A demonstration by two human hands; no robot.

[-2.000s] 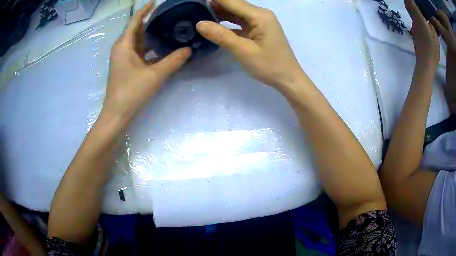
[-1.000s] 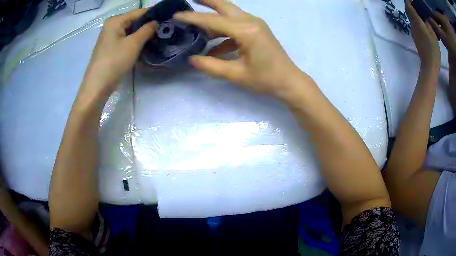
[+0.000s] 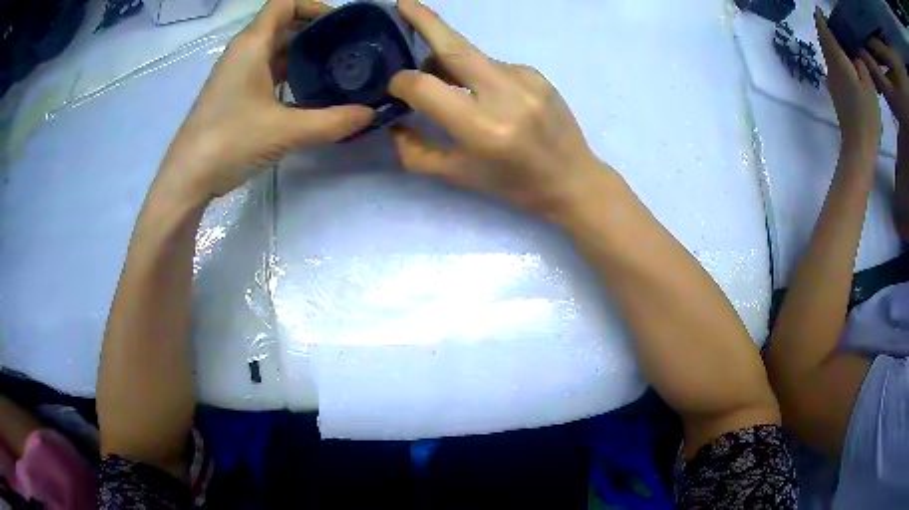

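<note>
A black cup-shaped part [image 3: 350, 66] is held up at the top of the view, left of centre, above the white foam sheet [image 3: 449, 388]. Its hollow side with a round centre boss faces me. My left hand [image 3: 239, 120] grips its left side, with the thumb along the lower edge. My right hand [image 3: 488, 125] is at its right side, with a finger at the lower right rim. The fingers behind the part are hidden.
Another person's arm [image 3: 832, 239] and hands are at the right, holding a dark part [image 3: 865, 25]. Small black fittings [image 3: 797, 55] lie at the upper right. Clear film [image 3: 224, 239] covers the sheet's left part. A small black piece [image 3: 255, 372] lies lower left. Another person's pink clothing [image 3: 50, 468] shows lower left.
The black part was turned and tilted between the hands and now faces me again, slightly left of its first place. My right fingers have closed in on its right side.
</note>
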